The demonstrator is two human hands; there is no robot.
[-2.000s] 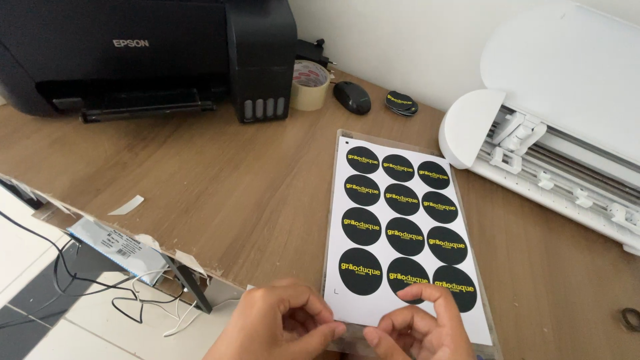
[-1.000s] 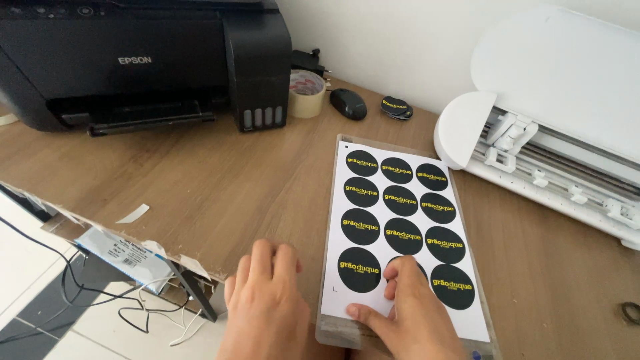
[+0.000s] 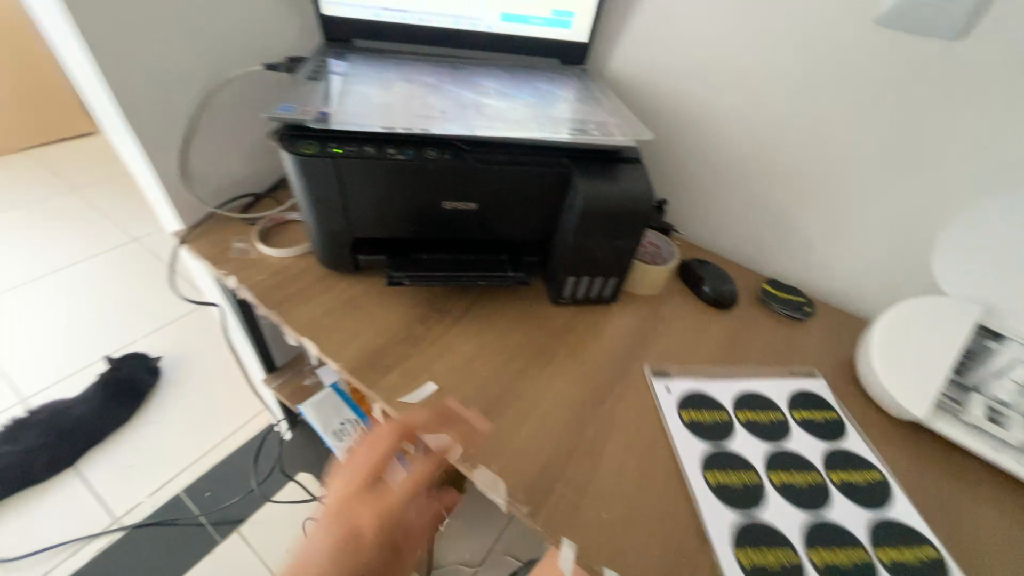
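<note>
My left hand is blurred, held over the chipped front edge of the wooden desk, with its fingers spread and nothing seen in them. A small white paper scrap lies on the desk just beyond the fingers. At the lower right, a white sheet of round black stickers with yellow lettering lies flat on a clear-edged backing. Only a bit of skin shows at the bottom edge, perhaps part of my right hand; its fingers cannot be made out.
A black Epson printer carries a laptop. Beside it are tape rolls, a black mouse and a small stack of black stickers. A white cutting machine stands right. Cables and a black cat are on the floor.
The view has swung left. My left hand has left the sheet's side and is over the desk's front edge. My right hand no longer touches the visible part of the sheet.
</note>
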